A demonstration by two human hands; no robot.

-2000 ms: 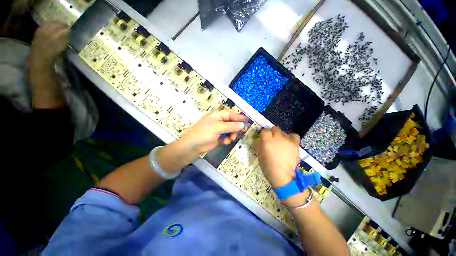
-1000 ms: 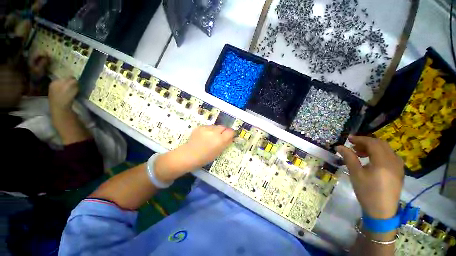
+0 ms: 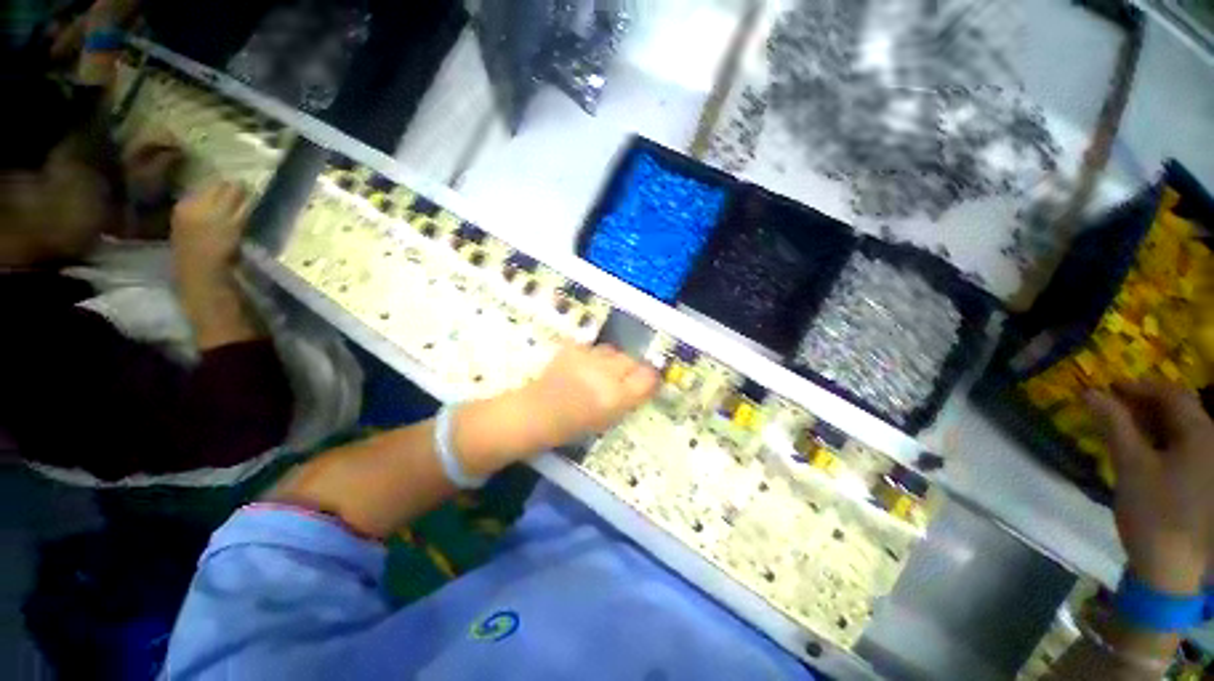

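Note:
My left hand point(image 3: 586, 397), with a white wristband, is over the gap between two cream-yellow circuit board panels, its fingers curled together. Whether it holds a part is hidden. The panel point(image 3: 746, 512) to its right has dark and yellow parts along its far edge; another panel point(image 3: 413, 286) lies to its left. My right hand point(image 3: 1156, 446), with a blue wrist strap, is blurred at the right edge, fingers down at the yellow block components point(image 3: 1145, 313) in a deep black bin. I cannot tell if it grips one.
A three-section black bin holds bright blue components point(image 3: 656, 224), dark components point(image 3: 762, 266) and silver-grey components point(image 3: 881, 333). Behind it is a tray with scattered leaded components point(image 3: 905, 120). Dark shiny bags point(image 3: 553, 53) lie at the back. Another person's hand point(image 3: 210, 226) is on the left.
My right hand has left the right panel's side of the boards and moved right to the yellow blocks. My left hand stays by the panel gap. The view has shifted slightly.

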